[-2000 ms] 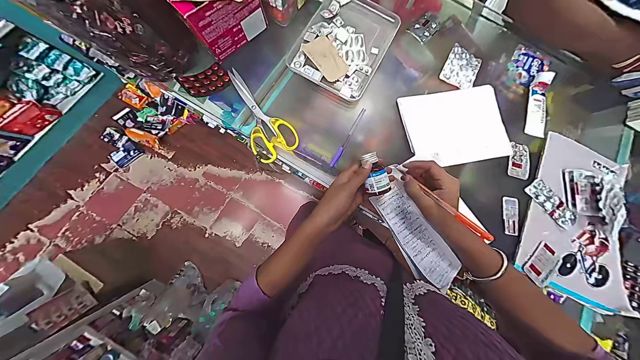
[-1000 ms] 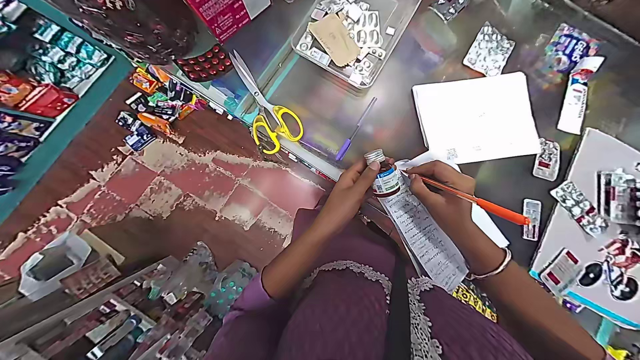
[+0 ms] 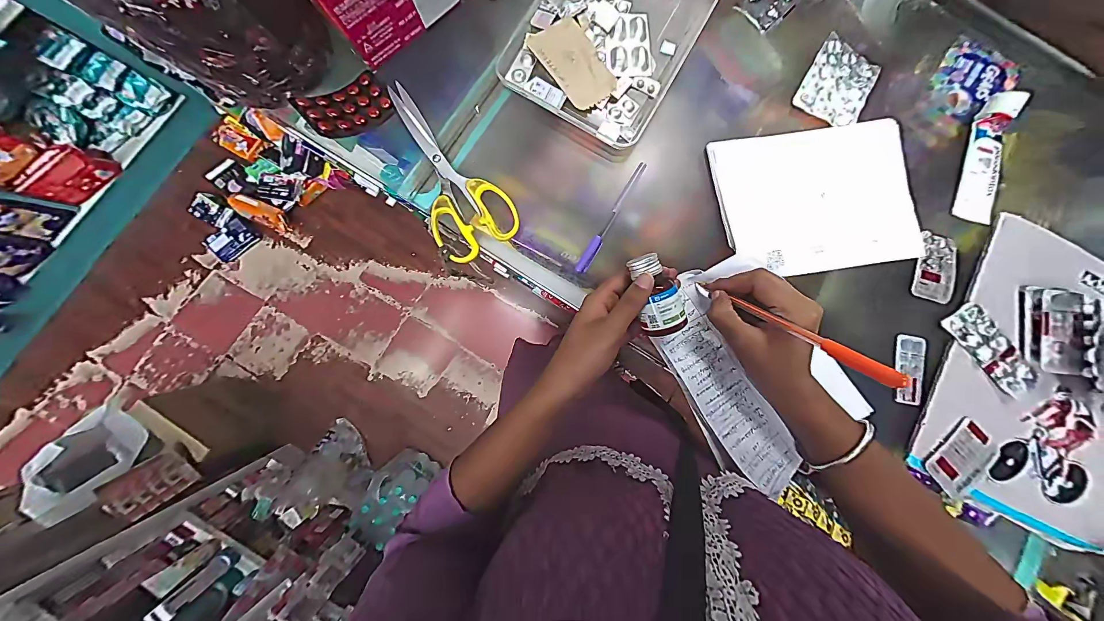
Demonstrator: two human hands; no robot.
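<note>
My left hand [image 3: 604, 323] holds a small brown medicine bottle [image 3: 662, 312] with a silver screw cap and a blue-and-white label. Close to its right, my right hand [image 3: 768, 332] grips an orange pen [image 3: 849, 357] whose tip points at the paper beside the bottle. A long strip of paper with handwriting [image 3: 733, 405] hangs below both hands over the counter's edge. Beyond the hands lies a purple pen or pen cap [image 3: 590, 254]. Scissors with yellow handles [image 3: 474, 220] rest at the counter edge, up and left of my left hand. A white sheet or pad [image 3: 815, 198] lies beyond my right hand.
A clear tray [image 3: 634, 142] of blister packs stands at the back. More blister packs [image 3: 837, 82], a tube [image 3: 985, 164] and a sheet with a cyclist picture [image 3: 975, 259] lie at right. Red tablet strips [image 3: 347, 108] are by the glass edge. Below left stands a shelf of packages [image 3: 185, 552].
The orange pen has swung from sloping down beside my right wrist to sticking out farther right. The left hand keeps hold of the bottle.
</note>
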